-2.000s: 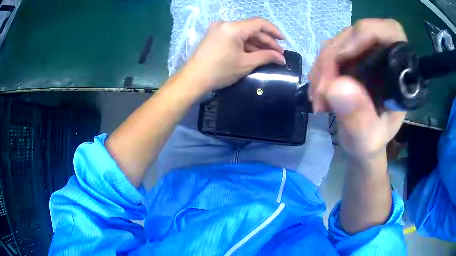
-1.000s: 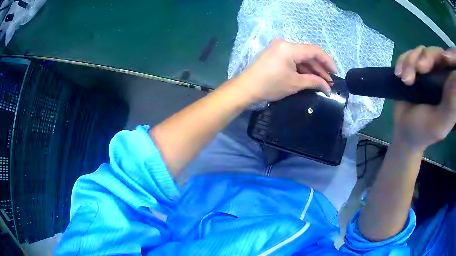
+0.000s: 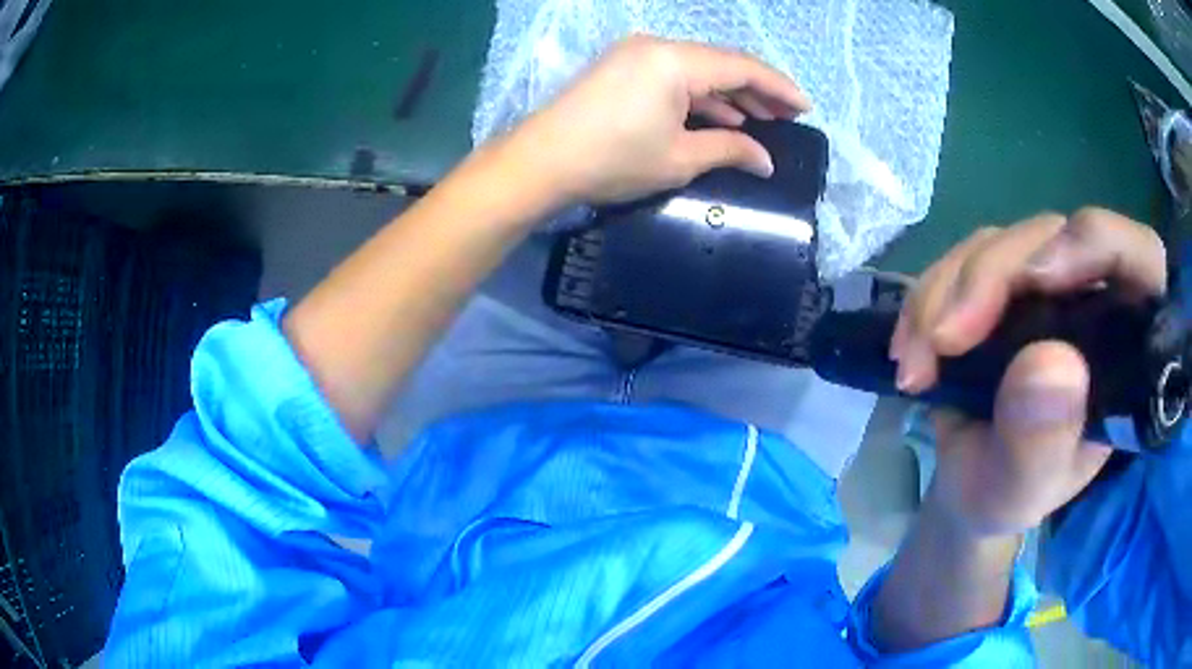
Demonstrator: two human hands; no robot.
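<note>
A glossy black device housing (image 3: 693, 275) lies partly on bubble wrap (image 3: 876, 118) at the bench edge and juts out over my lap. A bright centre dot shows on its back. My left hand (image 3: 654, 118) rests on its upper edge, thumb and fingers at the top corner. My right hand (image 3: 1033, 340) grips a thick black electric screwdriver (image 3: 856, 350), held almost level. Its front end is at the housing's lower right corner. The bit and any screw cannot be made out.
The green bench top (image 3: 235, 92) with its pale edge runs across the upper view. Dark slotted crates (image 3: 105, 418) stand at the lower left. Another person's blue sleeve (image 3: 1131, 562) is at the lower right. A clear plastic-wrapped item (image 3: 1163, 137) lies at the far right.
The view swung right, then back. The screwdriver went from near the housing's right side to its upper right corner, and is now at its lower right corner. My left hand stays on the housing.
</note>
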